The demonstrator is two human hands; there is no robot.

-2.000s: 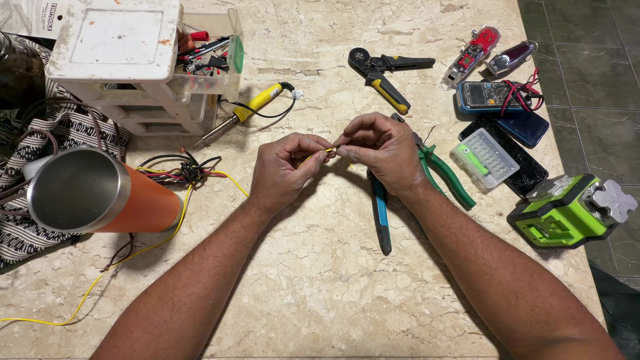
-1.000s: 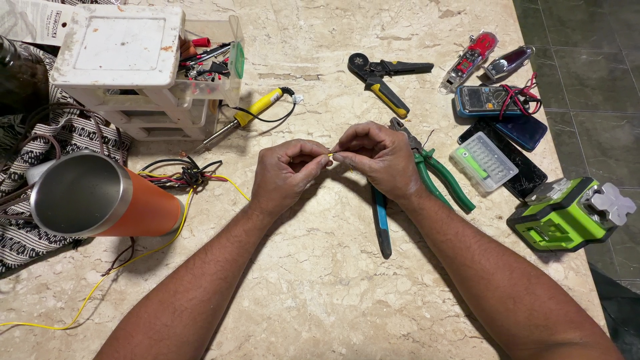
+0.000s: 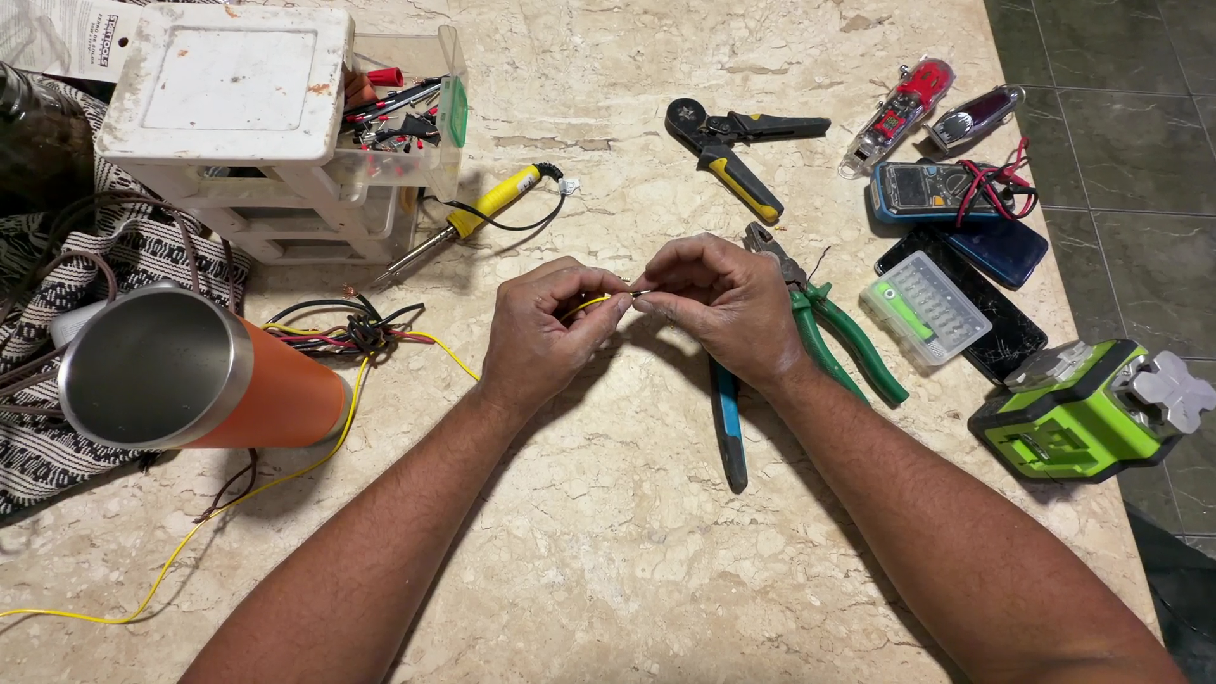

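Between finger and thumb, my left hand (image 3: 556, 328) pinches the end of a yellow wire (image 3: 587, 305). The tips of my right hand (image 3: 717, 304) meet it and grip a tiny dark piece (image 3: 637, 294) at the wire's end; its kind is too small to tell. Green-handled pliers (image 3: 826, 332) lie partly behind my right hand, beside a tool with a blue and black handle (image 3: 728, 427), its head hidden. A crimping tool (image 3: 731, 142) rests beyond. The yellow wire runs left past a bundle of wires (image 3: 366, 331).
At left stand an orange tumbler (image 3: 275, 385) and a white drawer unit (image 3: 237, 81), with a yellow soldering iron (image 3: 494, 201) alongside. At right lie a multimeter (image 3: 920, 190), a cracked phone (image 3: 1016, 332), a clear case (image 3: 926, 309) and a green laser level (image 3: 1064, 408).
Both hands stay together in nearly the same place. The fingertips have shifted slightly, and a small dark piece now shows between them.
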